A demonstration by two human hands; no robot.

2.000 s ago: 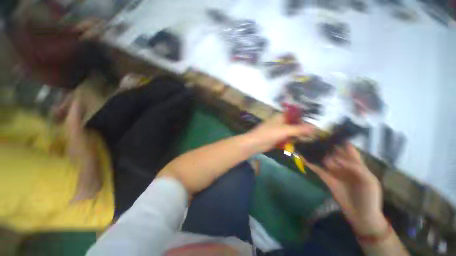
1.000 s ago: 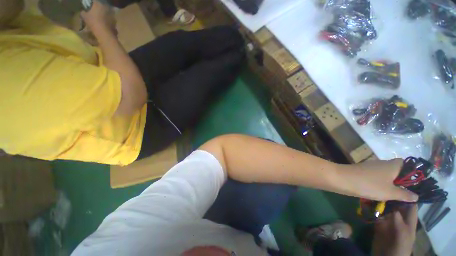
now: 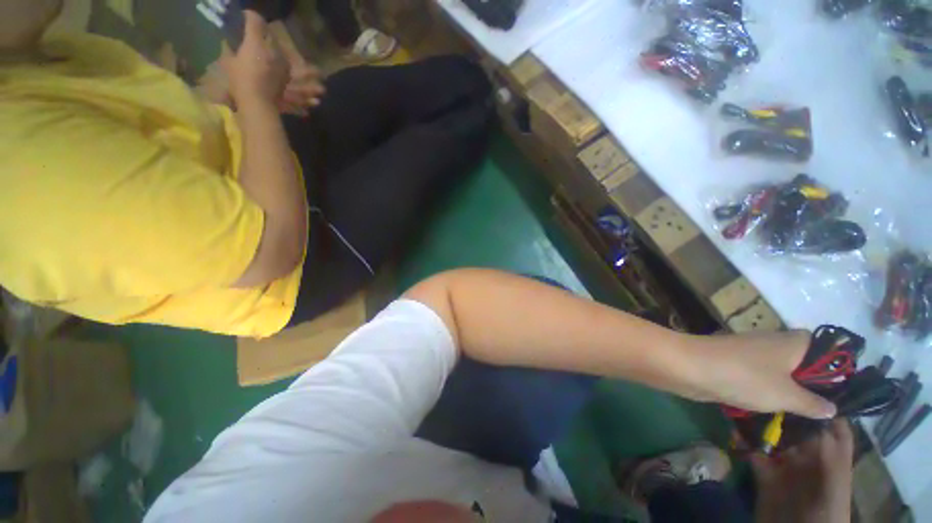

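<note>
My left hand is closed around a bundle of black cable and red wires at the lower right, over the table edge. My right hand is just below it, partly cut off by the bottom edge, with its fingers at the same bundle. A yellow plug hangs out between the hands. The right fingertips are partly hidden by the bundle and my left hand.
A white-covered table holds bagged cable sets and dark sticks beside my hands. Wooden pallet blocks line its edge. A person in a yellow shirt sits at the left. Cardboard lies on the green floor.
The view has swung right and steadied since the first frame. My hands stay together at the bundle. The seated person's hands have come together in the last second.
</note>
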